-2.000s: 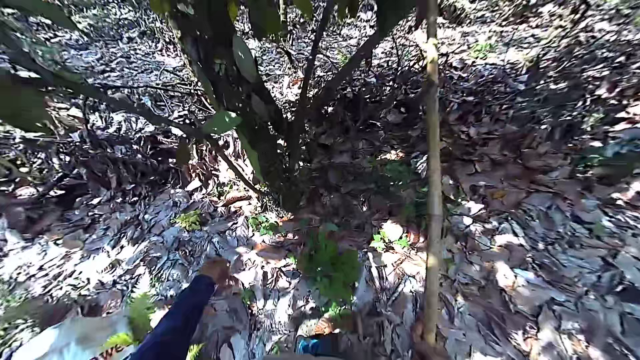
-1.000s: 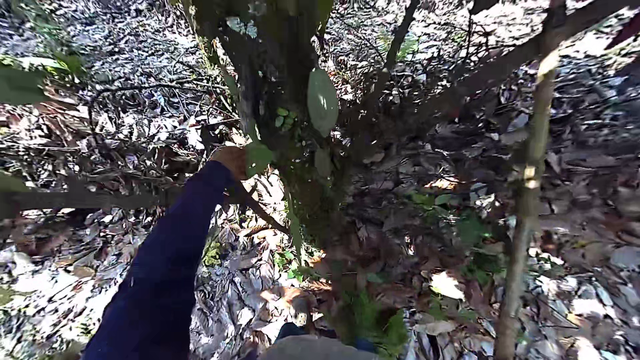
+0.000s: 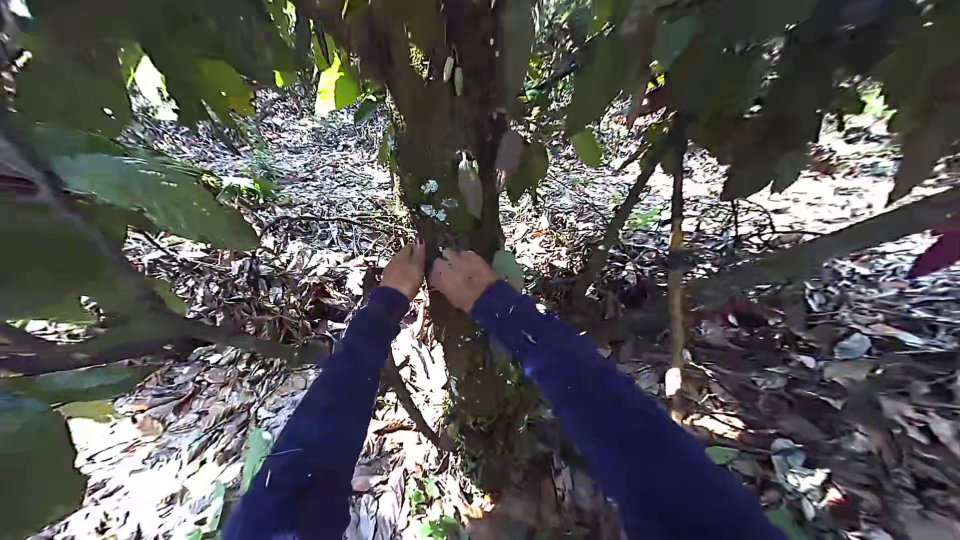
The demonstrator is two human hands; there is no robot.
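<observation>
A mossy cacao tree trunk [image 3: 480,375] rises through the middle of the head view. My left hand [image 3: 405,268] is at the trunk's left edge, fingers pointing up. Close beside it, my right hand [image 3: 461,277] lies against the front of the trunk with its fingers bent. Whether either hand holds something small is hidden by the fingers. Just above them a pale young cacao pod [image 3: 470,187] hangs on the bark, and smaller pods [image 3: 453,73] hang higher up. A green leaf [image 3: 508,268] touches the area right of my right hand.
Large leaves [image 3: 150,195] hang close on the left, with a branch [image 3: 247,345] below them. On the right are a thin upright stick [image 3: 676,300] and a thick slanting branch [image 3: 832,247]. Dry leaf litter [image 3: 195,420] covers the ground.
My left hand has moved up from low near the ground to the trunk. My right hand has come into view beside it. The view has tilted up.
</observation>
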